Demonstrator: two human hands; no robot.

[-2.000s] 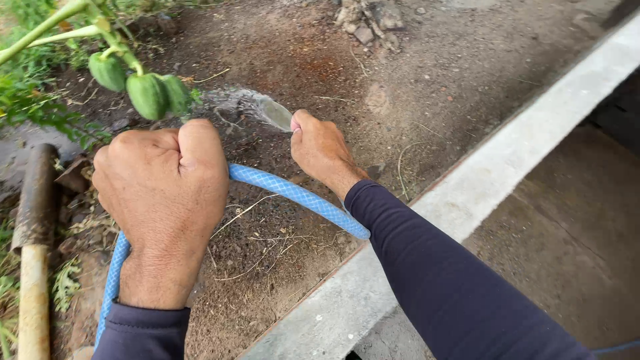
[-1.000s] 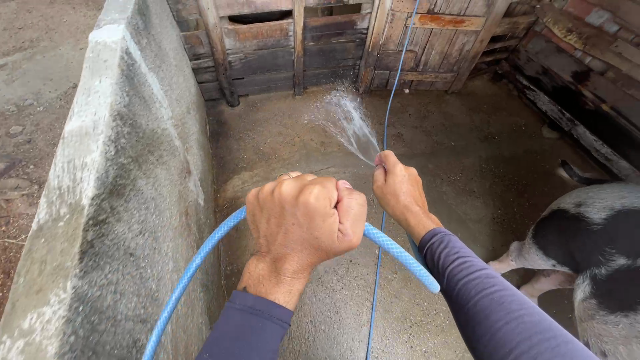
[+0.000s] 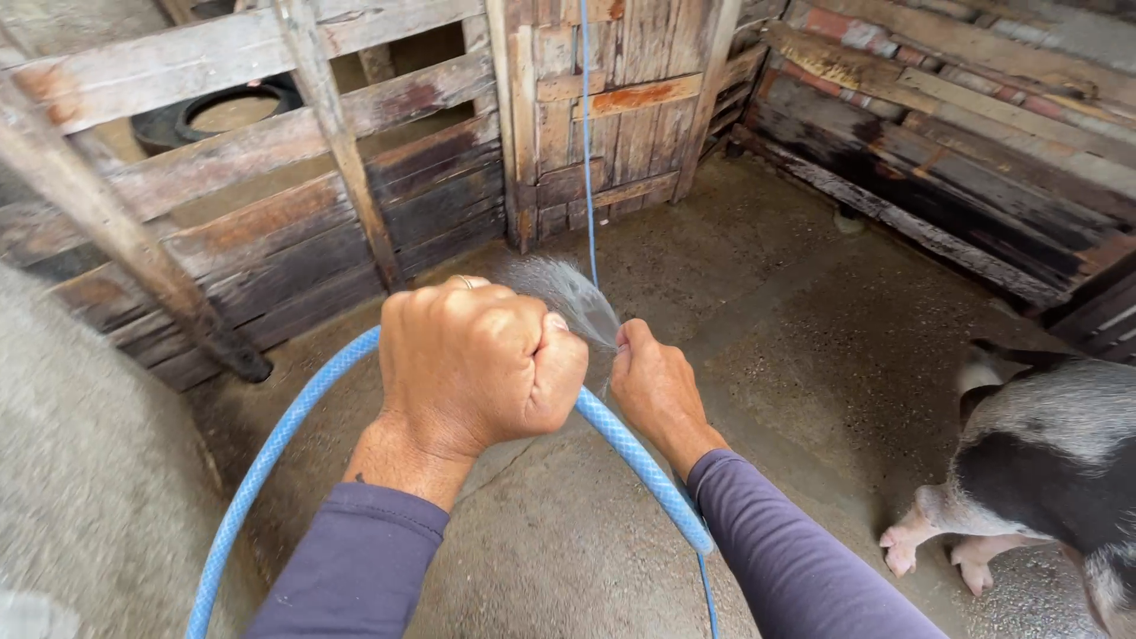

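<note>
A blue braided hose (image 3: 641,461) loops through my left hand (image 3: 475,359), which is closed around it near the middle of the view. My right hand (image 3: 661,390) grips the hose's end, ahead and to the right of the left. The hose mouth is hidden by the fingers. A fan of water (image 3: 568,293) sprays from it, up and to the left, over the wet concrete floor (image 3: 781,337). Both forearms wear dark purple sleeves.
A black and white pig (image 3: 1038,461) stands at the right. Wooden plank fencing (image 3: 293,213) with a plank gate (image 3: 621,106) lies ahead, a tyre (image 3: 213,111) behind it. A thin blue rope (image 3: 587,151) hangs by the gate. A concrete wall (image 3: 98,461) rises at left.
The view has swung from bare soil beside a papaya plant into the wooden pen, now nearer its fence and gate. Both hands keep hold of the hose, and water still sprays.
</note>
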